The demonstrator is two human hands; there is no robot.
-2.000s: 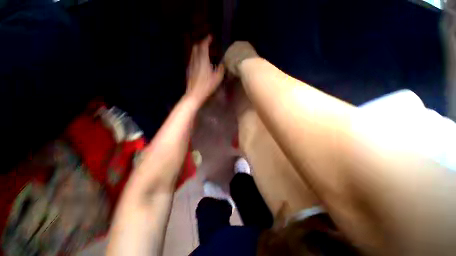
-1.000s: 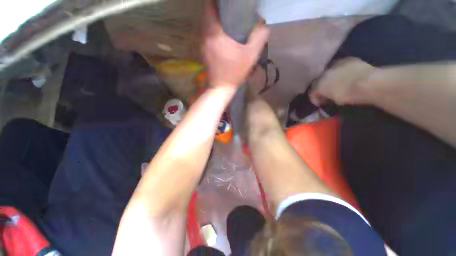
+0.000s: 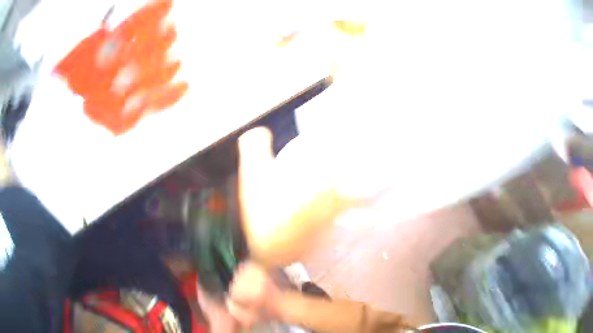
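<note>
The picture is blurred and strongly overexposed. A forearm comes in from the lower right, with a white-edged sleeve behind it; its hand, apparently my right hand (image 3: 252, 294), is low in the centre. Its fingers look curled, but any hold is unclear. Another pale hand-like shape lies against it at the bottom edge, possibly my left hand (image 3: 214, 313). A bright bent limb (image 3: 279, 224) rises above them to the table edge; whose it is I cannot tell. A dark green item (image 3: 218, 237) hangs or stands just above the hands, too blurred to name.
A white table (image 3: 214, 84) fills the upper view, with blurred orange coiled cables (image 3: 127, 68) at the upper left. A red-and-black item (image 3: 123, 312) is at the lower left beside dark clothing. A grey plastic-like bag (image 3: 530, 279) is at the lower right. Pale floor (image 3: 396, 260) shows between.
The view has swung from the floor, legs and grey post-like thing up to the white table and orange cables. The hand that was around the grey thing is no longer seen there.
</note>
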